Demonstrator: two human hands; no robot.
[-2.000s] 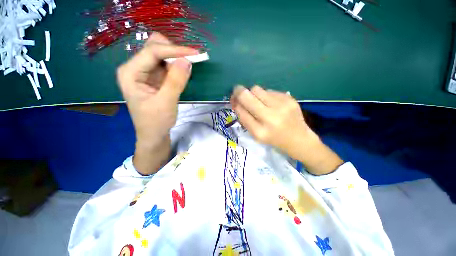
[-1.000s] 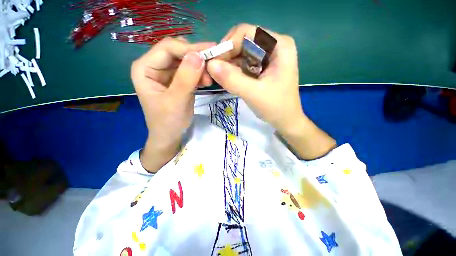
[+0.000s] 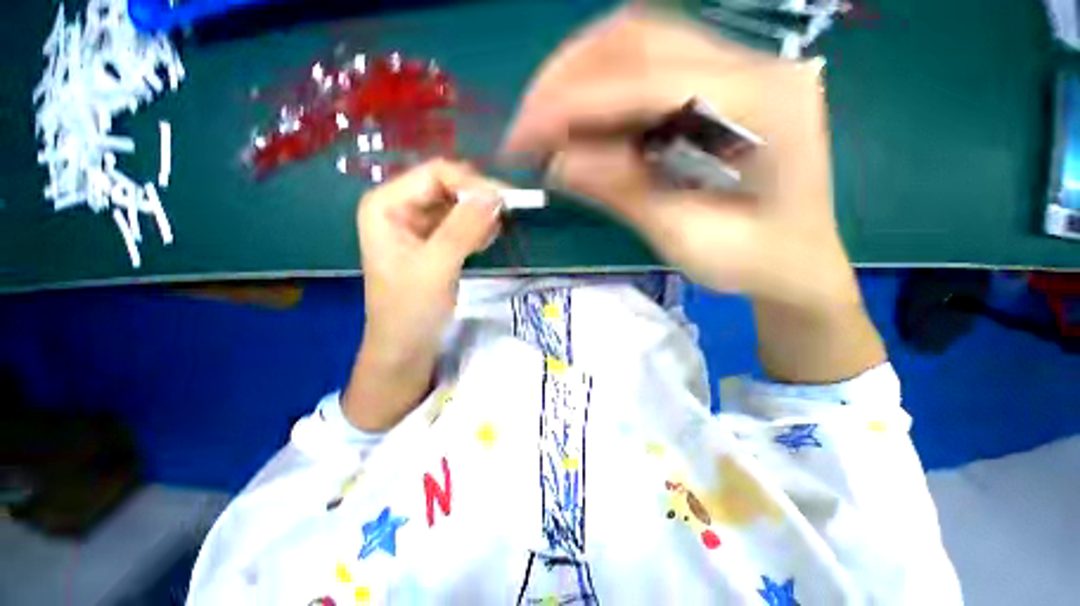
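Note:
My left hand [image 3: 420, 231] pinches a white strip [image 3: 522, 199] between thumb and fingertips, a little above the mat's front edge. My right hand [image 3: 711, 166] is raised to the right of it and blurred. It holds a small dark and silver piece [image 3: 701, 144] against the palm and fingers. Whether its fingertips hold anything else cannot be told. A pile of red leads [image 3: 385, 107] with tiny white ends lies on the green mat behind my left hand. A loose pile of white strips [image 3: 101, 107] lies at the left.
Several joined units [image 3: 791, 21] lie at the back right, partly behind my right hand. A blue tray edge [image 3: 195, 12] shows at the top left. A grey-white device [image 3: 1065, 154] is at the far right. The green mat [image 3: 936, 142] ends in front of my body.
My right hand has moved away from the white strip, to the right. My left hand still holds the strip, slightly lower. The view has shifted, bringing the blue tray edge and joined units into sight.

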